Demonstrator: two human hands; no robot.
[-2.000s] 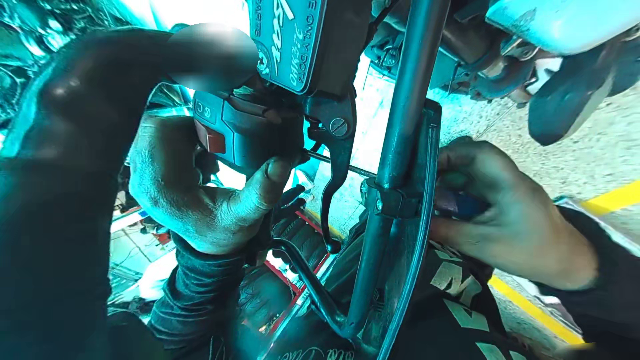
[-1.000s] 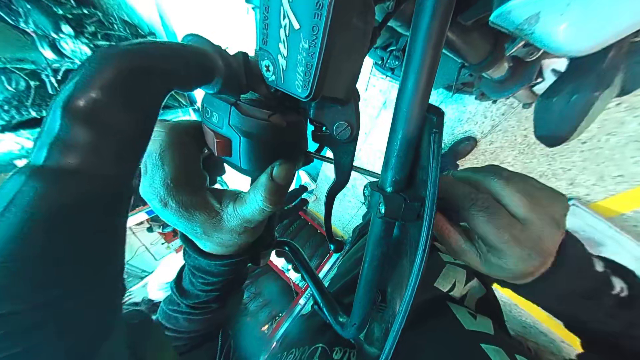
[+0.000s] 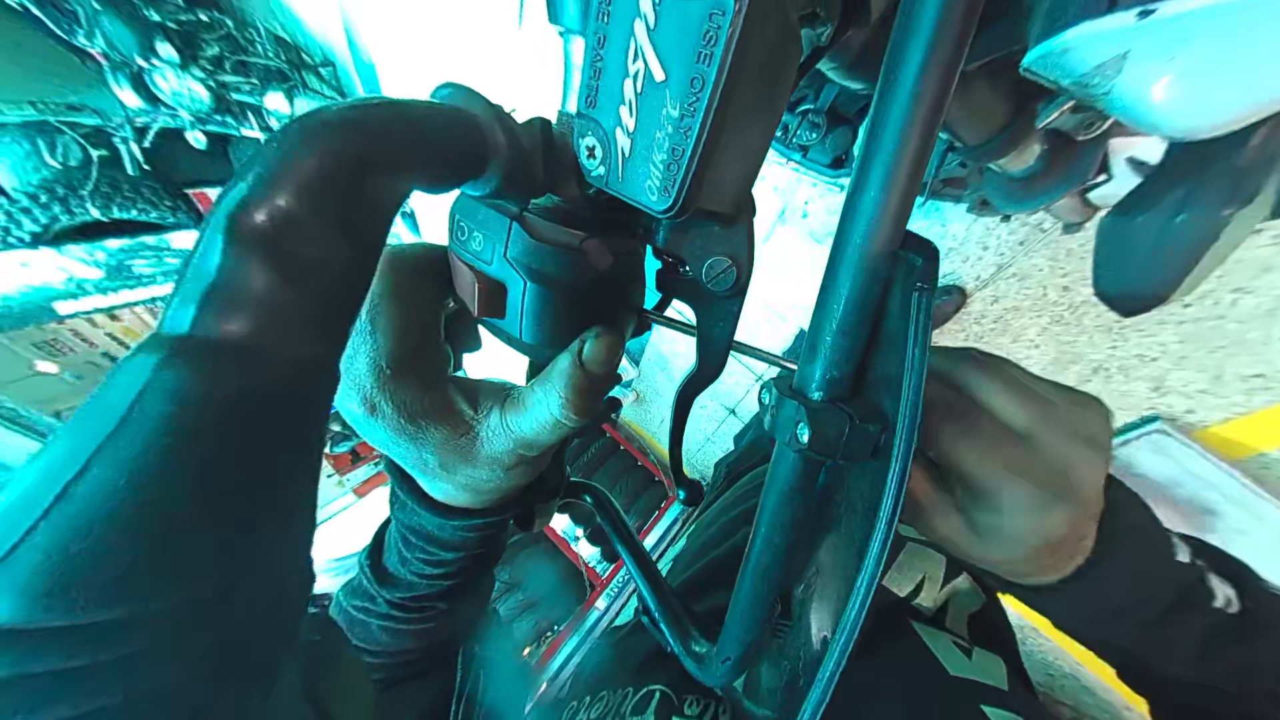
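My left hand (image 3: 480,410) wraps around a black motorcycle handlebar switch housing (image 3: 560,270) with a red switch, its thumb pressed on the lower right side. From that side a thin metal screwdriver shaft (image 3: 725,343) runs behind the brake lever (image 3: 705,350) and toward my right hand (image 3: 1010,460). My right hand is curled at the outer side of a black guard, which hides most of its fingers and the screwdriver handle. Above the lever sits the brake fluid reservoir (image 3: 660,100), its lid bearing raised writing. The contact of the screwdriver tip is hidden at the housing.
A thick black tube (image 3: 890,190) with a bolted clamp (image 3: 820,420) crosses between my hands, beside the curved guard (image 3: 905,400). A large dark curved form (image 3: 270,260), not clearly identifiable, fills the left. Motorcycle parts (image 3: 1060,130) stand at upper right, over speckled floor with yellow lines.
My right hand has shifted its grip: the dark handle between its fingers two seconds ago is now hidden, and the back of the hand is turned more into view. My left hand stays on the housing.
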